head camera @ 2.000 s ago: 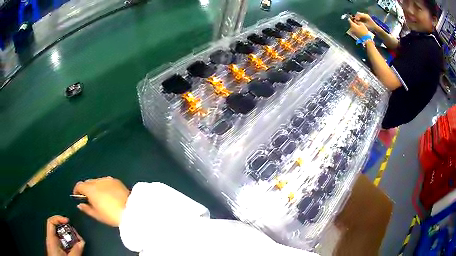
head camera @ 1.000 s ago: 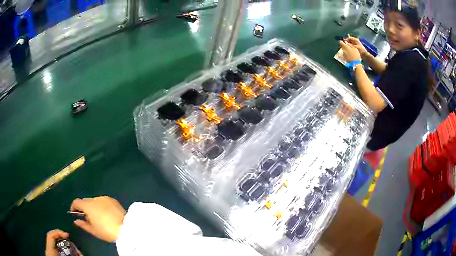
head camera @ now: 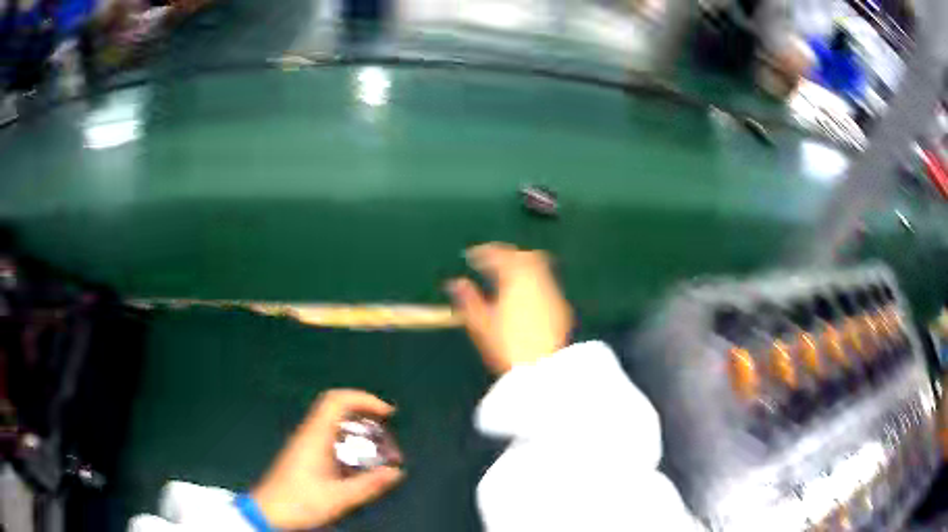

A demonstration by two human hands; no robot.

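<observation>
My left hand (head camera: 324, 466), with a blue band at the wrist, holds a small watch case (head camera: 364, 445) between thumb and fingers over the dark green bench, its silvery inner side facing up. My right hand (head camera: 515, 310) is over the belt's near edge, thumb and index finger curved towards each other. The picture is blurred, and I cannot tell whether a thin tool is between those fingers. Another small watch case (head camera: 540, 200) lies on the green belt (head camera: 312, 229) just beyond my right hand.
A stack of clear blister trays (head camera: 691, 364) with black and orange parts stands at the right. A dark machine (head camera: 62, 364) stands at the left. Worn yellow tape (head camera: 364, 315) runs along the belt edge. A grey post (head camera: 873, 156) rises behind the trays.
The view has swung left, so the trays now sit at the right and the other person is no longer clearly seen. My right hand has moved forward to the belt edge, farther from my left hand.
</observation>
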